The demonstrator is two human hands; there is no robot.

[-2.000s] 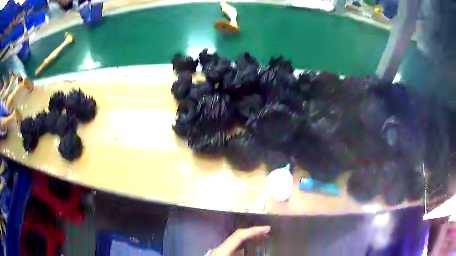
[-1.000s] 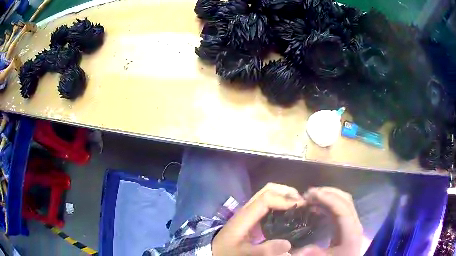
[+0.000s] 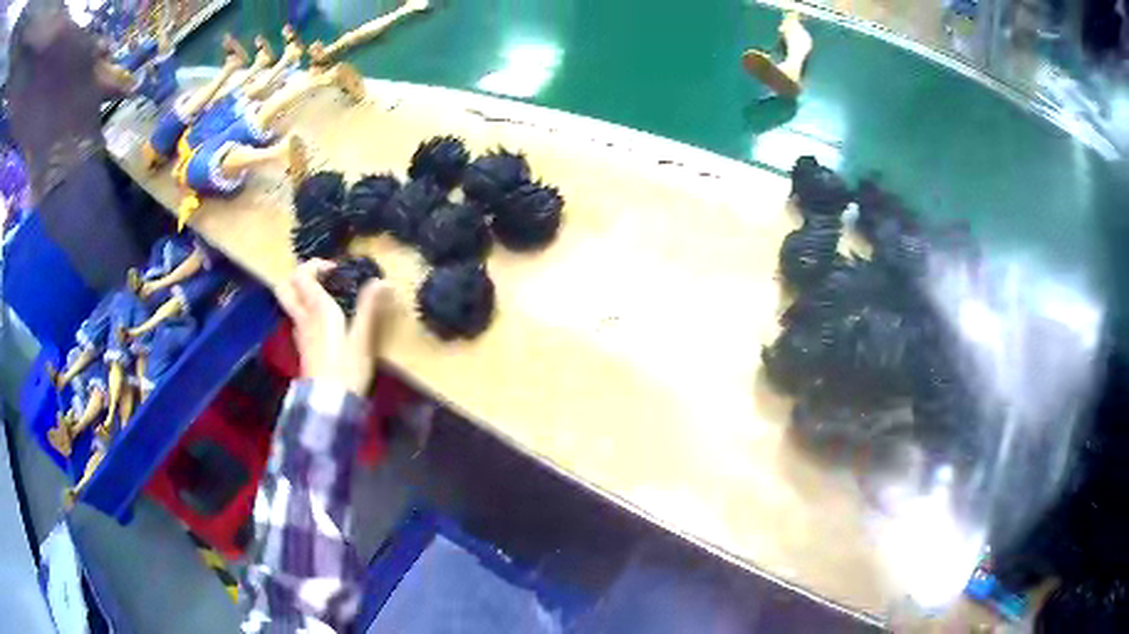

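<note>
My left hand (image 3: 332,332) reaches over the worktop's near left edge, its thumb and fingers around a black spiky hair piece (image 3: 352,280). This piece is at the near side of a small cluster of black spiky hair pieces (image 3: 454,232). A larger heap of black hair pieces (image 3: 860,341) lies at the right, partly hidden by glare and blur. A blurred skin-toned patch (image 3: 981,616) at the lower right edge may be part of my right hand; its fingers cannot be made out. A small blue thing (image 3: 1000,597) shows beside it.
Figure bodies in blue clothing (image 3: 223,143) lie at the worktop's (image 3: 619,310) left end. More fill a blue crate (image 3: 186,409) on red stools (image 3: 211,477). Behind runs a green belt (image 3: 619,62) with a tan limb (image 3: 780,56). A person in dark clothing (image 3: 62,112) is at upper left.
The view has swung left. My hands were together around a black piece over my lap; my left hand is now at the small cluster with a black piece.
</note>
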